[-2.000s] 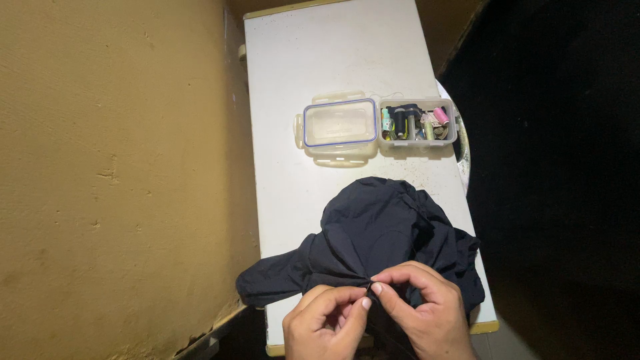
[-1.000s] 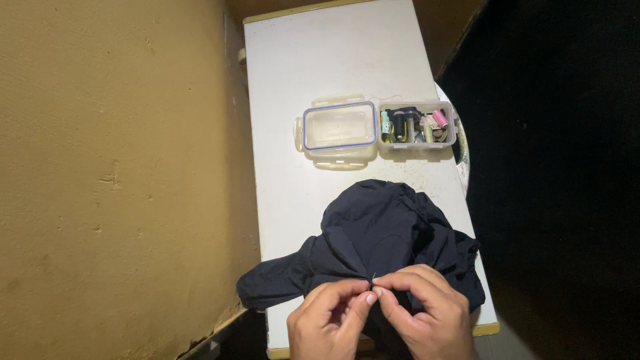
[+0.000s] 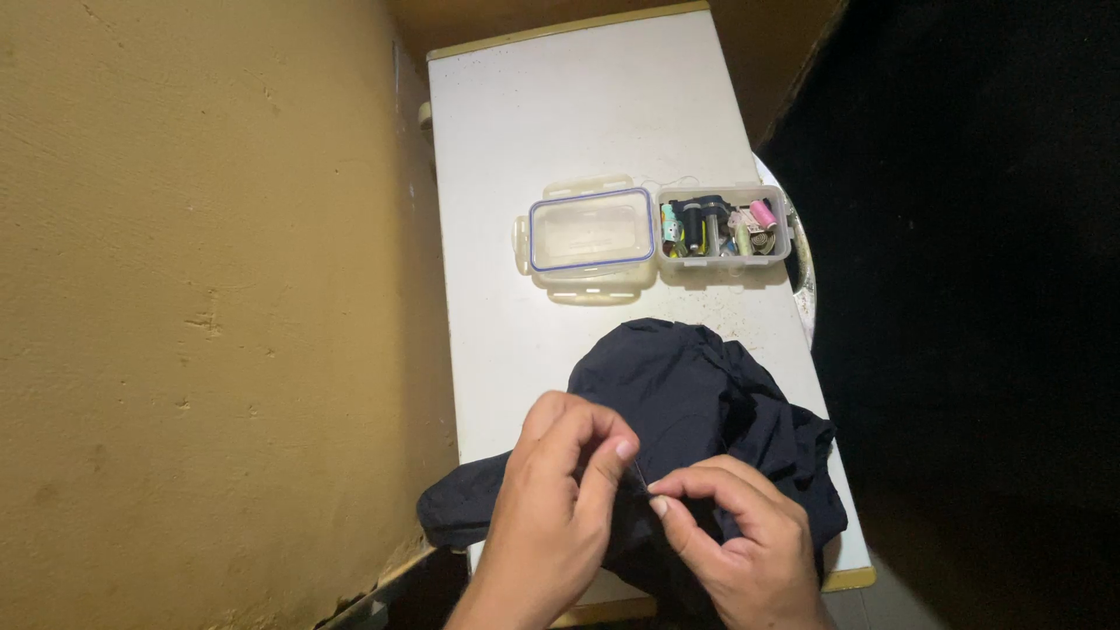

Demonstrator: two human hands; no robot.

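Dark navy cloth (image 3: 665, 376), which looks like a garment, lies bunched over the near part of the white table. My right hand (image 3: 735, 534) pinches the cloth between thumb and forefinger. Just up and to the left, my left hand (image 3: 569, 490) has its thumb and forefinger closed together above the cloth. A fine thread (image 3: 640, 473) runs between the two fingertips. Whether a needle is in the left fingers cannot be told.
A clear plastic lid (image 3: 591, 231) with a blue seal lies beside a clear box (image 3: 723, 261) of thread spools and sewing items on the white table (image 3: 577, 105). A yellowish wall (image 3: 201, 262) stands at the left.
My left hand has moved up from the cloth, away from my right fingertips, where it was a second ago. My right hand still pinches the cloth.
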